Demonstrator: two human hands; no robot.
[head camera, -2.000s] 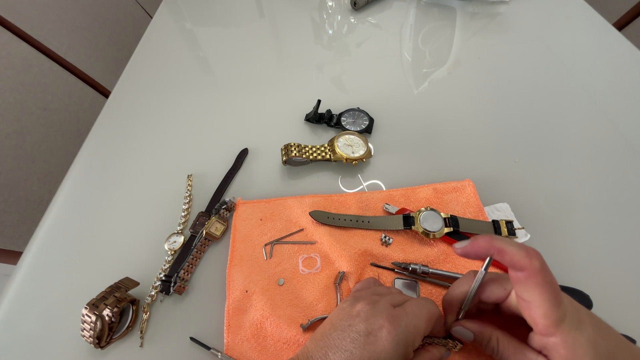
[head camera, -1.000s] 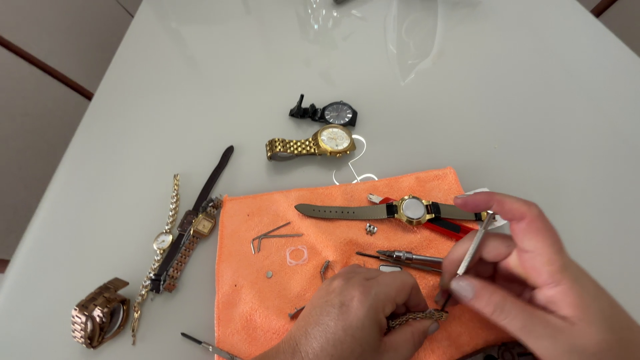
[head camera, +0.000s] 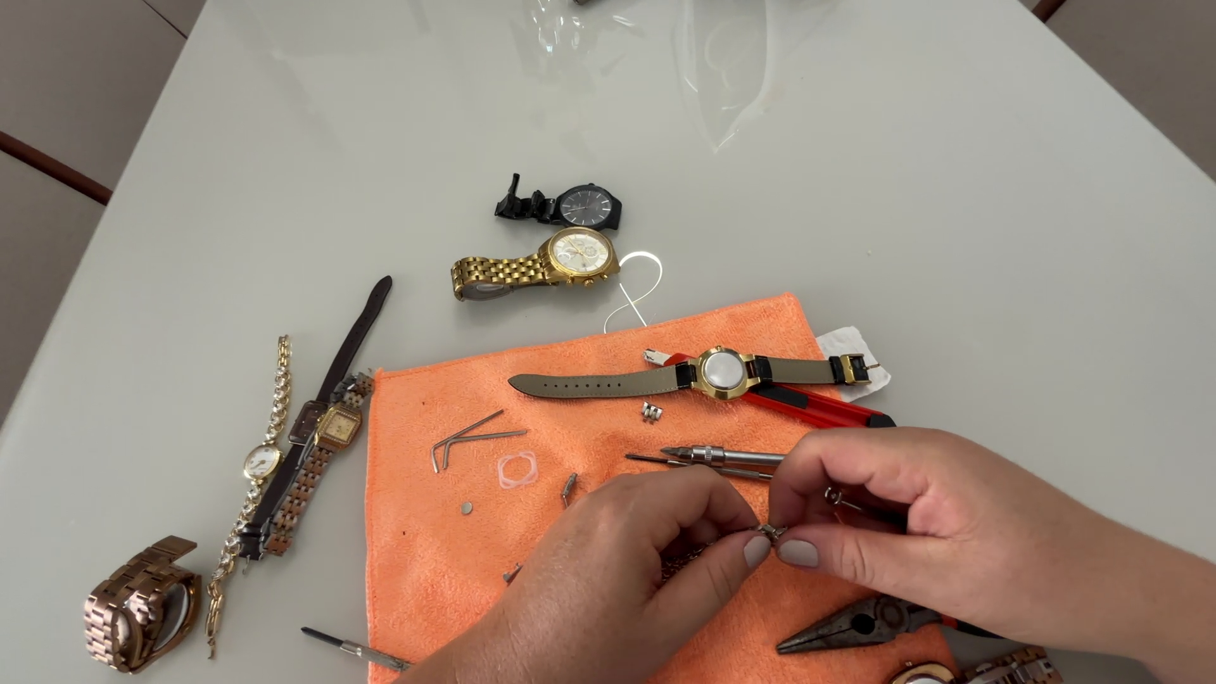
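Over the orange cloth, my left hand pinches a small metal chain bracelet, mostly hidden by the fingers. My right hand meets it fingertip to fingertip, thumb and forefinger closed on the bracelet's end; a slim metal tool rests within its curled fingers. Just above lie a metal-bodied screwdriver and a thin dark-tipped one. A leather-strap watch lies face down across a red utility knife. Pliers sit below my right hand.
A gold watch and a black watch lie beyond the cloth. Several watches, including a rose-gold one, rest at left. Hex keys, loose links, a button cell and a clear gasket are on the cloth.
My right hand's fingertips have come down to meet the left at the bracelet. The slim tool, held upright between them before, now lies back in the right hand. The pliers have come into view.
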